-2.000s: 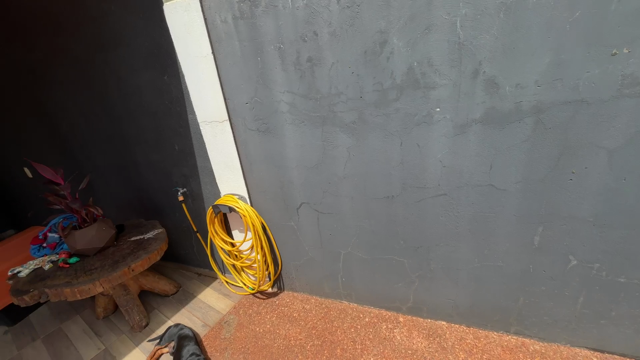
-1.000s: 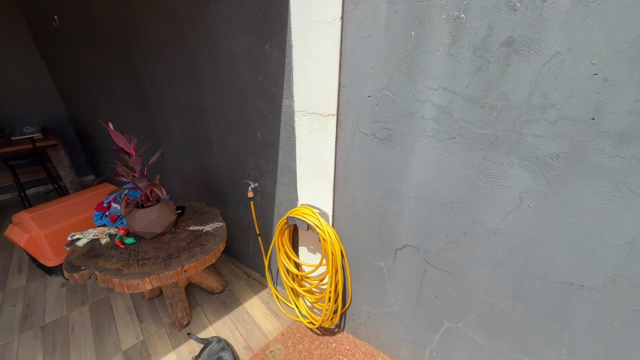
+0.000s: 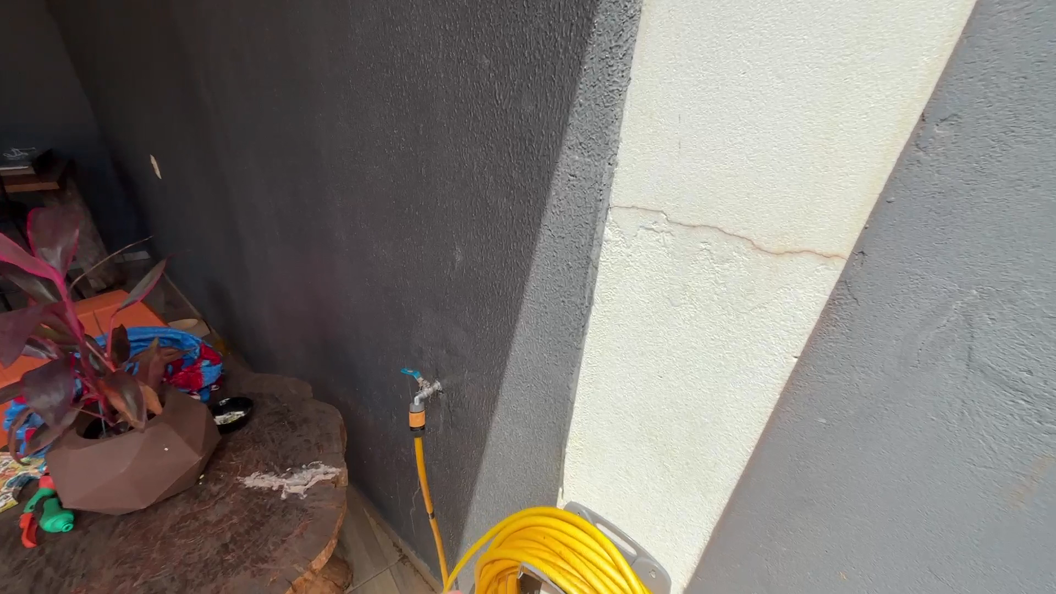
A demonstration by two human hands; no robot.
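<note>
Neither of my hands shows clearly; a tiny skin-toned patch at the bottom edge, by the hose, is too small to identify. A coiled yellow garden hose (image 3: 549,540) hangs on a grey holder (image 3: 639,561) low on the white wall strip. One length of it rises to an orange and black connector (image 3: 417,419) on a metal wall tap (image 3: 425,393) with a blue handle. On the round wooden slab table (image 3: 264,520) stand a faceted brown pot (image 3: 136,458) with a reddish-leaved plant (image 3: 62,305), a green and red hose nozzle (image 3: 51,513) and a small black dish (image 3: 232,412).
Blue and red patterned cloth (image 3: 186,359) lies behind the pot. An orange object (image 3: 124,312) is beyond the table. Farther back at left is a wooden piece of furniture (image 3: 37,177). The dark wall (image 3: 371,206) and grey wall (image 3: 932,396) flank the cracked white strip.
The view has swung left and come much closer to the tap, hose and table. The dark animal-like shape at the bottom of the earlier frames is out of view.
</note>
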